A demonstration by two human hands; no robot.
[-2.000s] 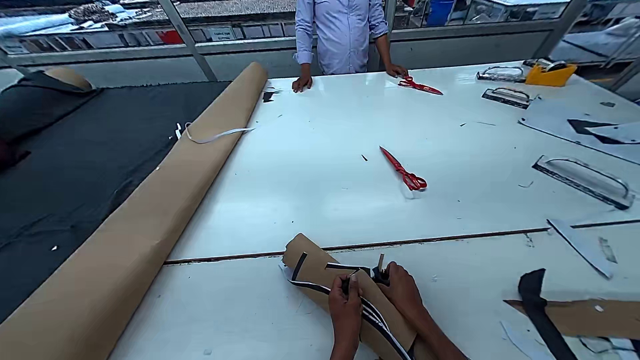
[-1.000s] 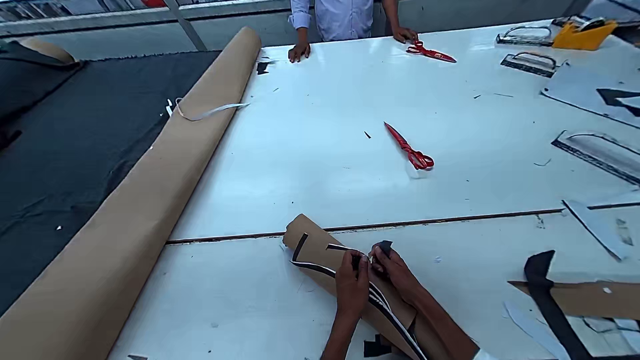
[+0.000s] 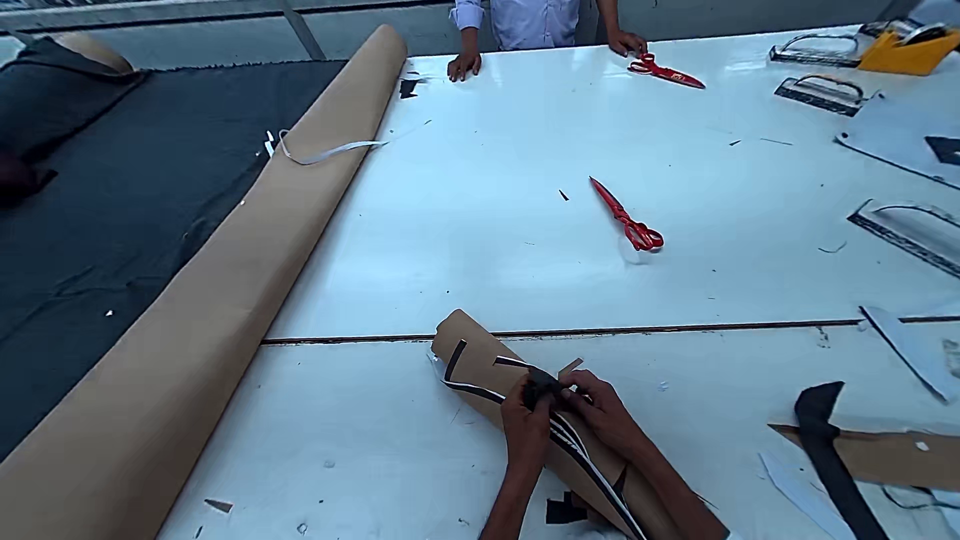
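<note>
A roll of brown paper lies slanted on the white table at the bottom centre, with black-and-white fabric strips along its top. Over the roll, my left hand pinches a small bunched piece of black fabric. My right hand grips the other side of that piece, its fingers close to the left ones. A short brown strip sticks up beside the right fingers. The fingertips partly hide the black piece. A black scrap shows near the roll's lower part.
Red scissors lie mid-table; a co-worker's hand touches another red pair at the far edge. Long brown paper borders dark fabric on the left. Metal-handled clamps, a yellow tape dispenser and a black strip are at right.
Both hands stay close together over the roll. The black piece between my fingers has shifted and now looks bunched. The view has tilted down somewhat.
</note>
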